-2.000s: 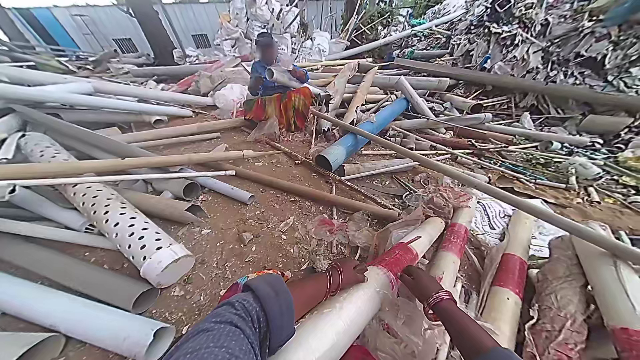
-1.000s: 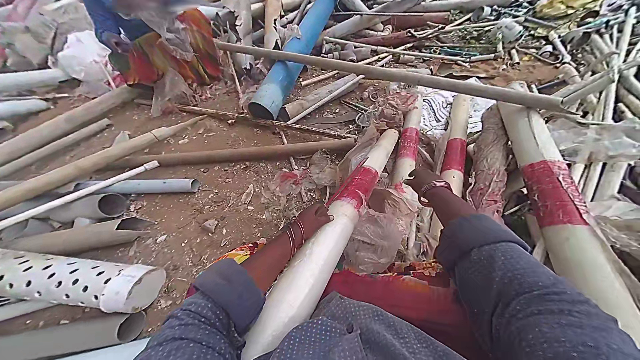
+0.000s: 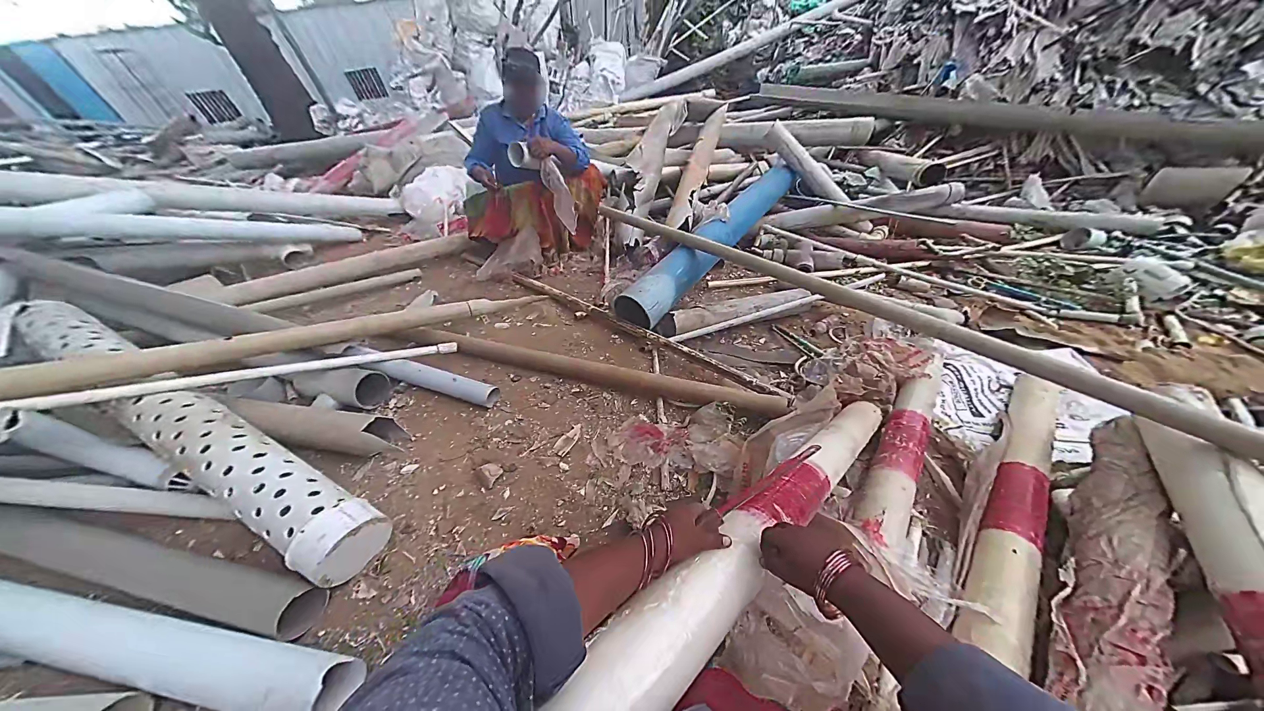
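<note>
A white plastic pipe (image 3: 681,612) slants up and away before me, with a red band (image 3: 790,491) around it near its far end. My left hand (image 3: 691,528) is on the pipe's left side, just below the band, its fingers bent. On the right side my right hand (image 3: 805,553) has its fingers curled against the pipe at the band's lower edge. Whether either hand pinches the thin covering cannot be told. Crumpled clear plastic film (image 3: 790,632) lies beneath and to the right of the pipe. Both wrists wear bangles.
More red-banded pipes (image 3: 1007,553) lie at the right. A long thin pole (image 3: 889,316) crosses above them. A perforated white pipe (image 3: 237,459) and grey pipes lie at the left. Beyond a blue pipe (image 3: 701,252), a person (image 3: 528,148) sits holding a short pipe piece.
My right hand has moved from the neighbouring banded pipe to the pipe before me, beside my left hand. The view has tilted up since one second ago.
</note>
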